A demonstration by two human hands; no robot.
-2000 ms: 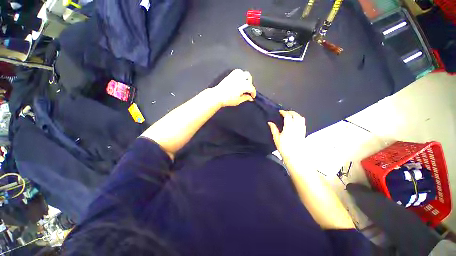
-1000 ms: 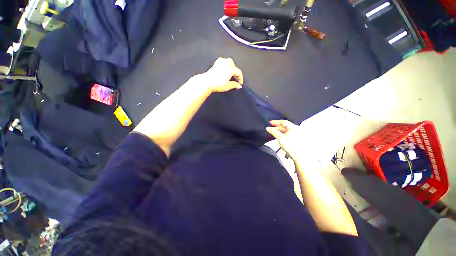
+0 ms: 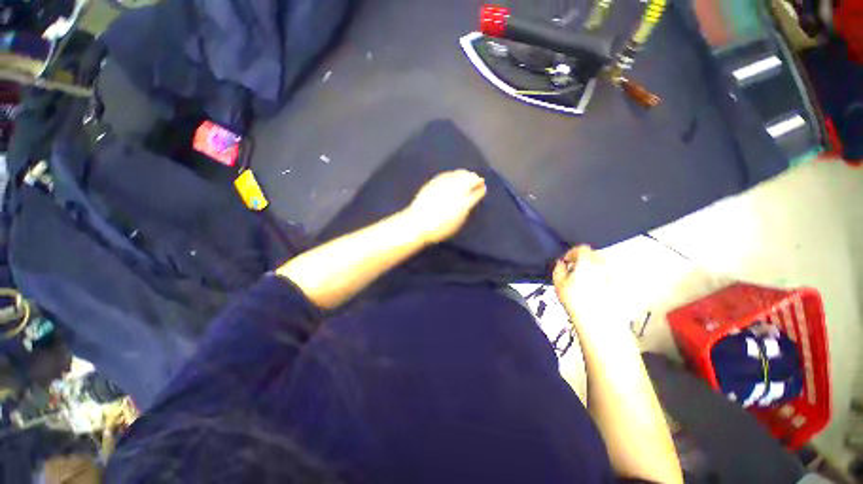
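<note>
A dark navy garment piece (image 3: pixel 440 156) lies on the dark pressing table cover (image 3: pixel 378 80), with one corner pointing away from me and a folded edge running down to the right. My left hand (image 3: pixel 447 205) rests on the cloth with its fingers curled; whether it grips a fold is hidden. My right hand (image 3: pixel 577 269) pinches the right end of the folded edge near the table's front edge. The steam iron (image 3: pixel 539 64), with a black handle and red end, sits beyond the cloth, touched by neither hand.
Bluish-navy garments (image 3: pixel 237 47) are heaped at the upper left. A pink-red rectangle (image 3: pixel 216 142) and a yellow tag (image 3: pixel 251 190) lie at left. A brown-handled tool (image 3: pixel 639 92) is beside the iron. A red crate (image 3: pixel 757 359) holding dark pieces with white labels stands at right on the floor.
My left hand has left the cloth's far corner and moved down onto the cloth, which now lies flatter. My right hand has drawn the edge down and to the right.
</note>
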